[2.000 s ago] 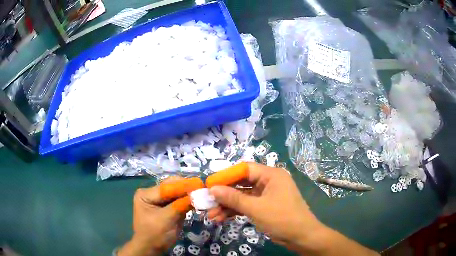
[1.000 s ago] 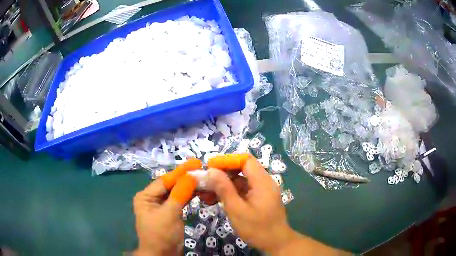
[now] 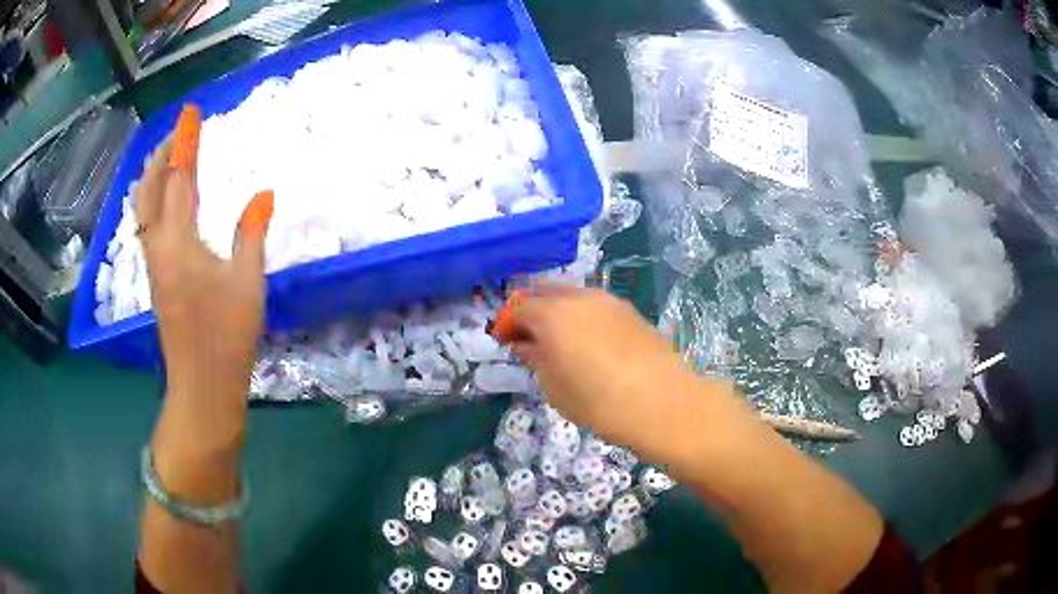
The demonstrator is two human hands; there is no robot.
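My left hand (image 3: 209,255), with orange finger cots on its thumb and a finger, reaches over the left part of the blue bin (image 3: 429,258). Its fingers are apart and I see nothing in it. The bin is heaped with small white pieces (image 3: 348,139). My right hand (image 3: 580,348), slightly blurred, is at the white caps (image 3: 429,354) on the clear bag below the bin's front edge. Its fingertips point down-left and are partly hidden, so whether it grips a cap is unclear. Clear inserts with dark holes (image 3: 528,511) lie loose at the bench front.
A labelled clear bag (image 3: 760,139) lies right of the bin, with a thin brownish tool (image 3: 806,428) at its lower edge. A cloudy bunched bag (image 3: 957,244) and holed pieces (image 3: 922,429) lie far right. Greyish clear trays (image 3: 87,174) stand left of the bin.
My hands have parted. The left moved up and left over the bin; the right moved up to the caps below it. The small white piece between my fingertips is no longer seen there.
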